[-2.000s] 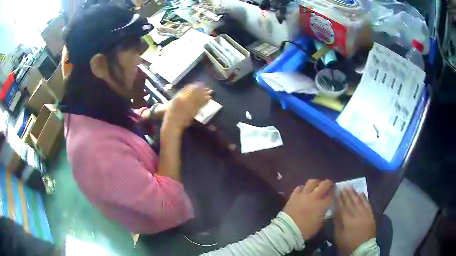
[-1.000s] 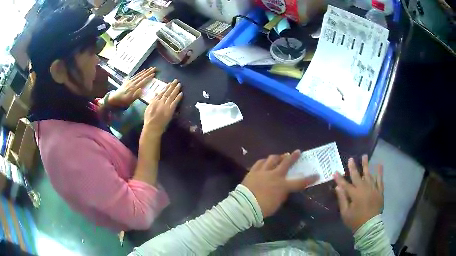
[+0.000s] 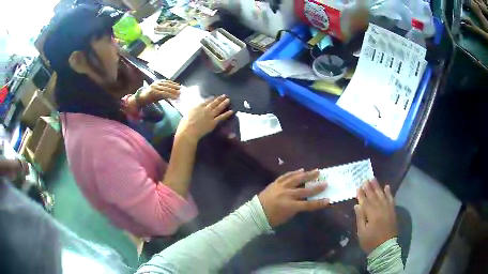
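A partly folded leaflet (image 3: 345, 180), a white strip with black print, lies flat on the dark tabletop in front of me. My left hand (image 3: 291, 197) rests with its fingers on the leaflet's left end. My right hand (image 3: 376, 215) has its fingertips at the leaflet's right end, near the lower right corner. The leaflet's left edge is partly hidden under my left fingers. Both hands show bare fingers below pale sleeves.
A blue tray (image 3: 350, 125) at the right back holds a printed stack (image 3: 384, 80), folded leaflets (image 3: 286, 69) and a round tub (image 3: 329, 67). Scrap paper (image 3: 259, 126) lies mid-table. A coworker in pink (image 3: 115, 166) sits at left, hands on a white sheet. A divided carton (image 3: 225, 51) stands behind.
My right hand has moved onto the leaflet's right end. The leaflet shows as a longer, narrower strip. A grey blurred shape and a hand have appeared at the lower left edge.
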